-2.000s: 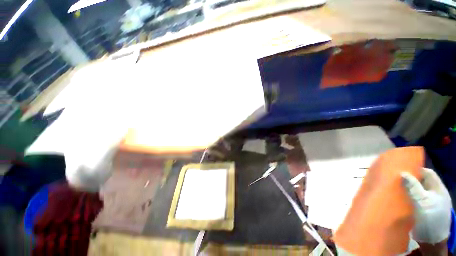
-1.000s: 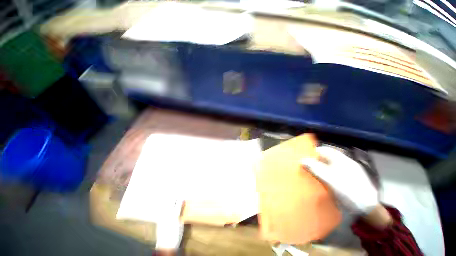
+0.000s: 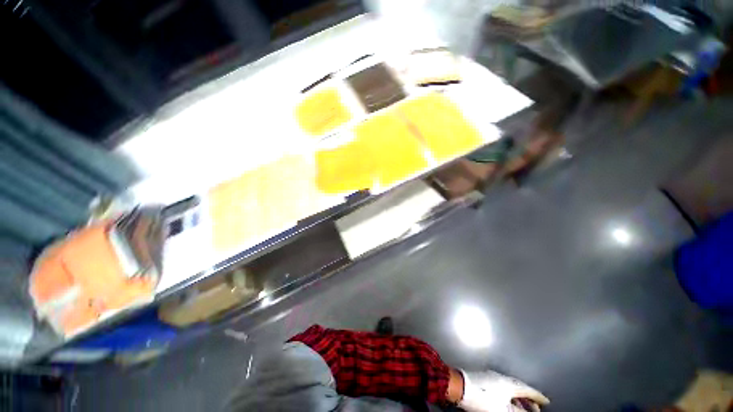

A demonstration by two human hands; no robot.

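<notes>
My left hand [image 3: 500, 393], in a white glove below a red and black checked sleeve, is at the bottom edge, right of centre. Its fingers look bent and point right. A small dark patch shows at the fingers; I cannot tell if it is held. My right hand is out of the picture. Yellow panels [image 3: 390, 149] lie on a bright white table [image 3: 241, 121], with pale orange panels [image 3: 261, 201] to their left. A dark brown panel [image 3: 375, 87] lies behind them. An orange stack [image 3: 96, 273] is at the table's left end.
A grey calculator-like object [image 3: 182, 219] is beside the orange stack. A brown box [image 3: 210, 296] and a white board [image 3: 390, 217] are under the table. A blue bucket [image 3: 711, 265] is at the right edge. Shiny grey floor [image 3: 563, 282] shows between. The picture is blurred.
The view has swung from the press bed to the layout table. The orange piece and the right hand have left the picture. The left hand is no longer seen at the white sheet.
</notes>
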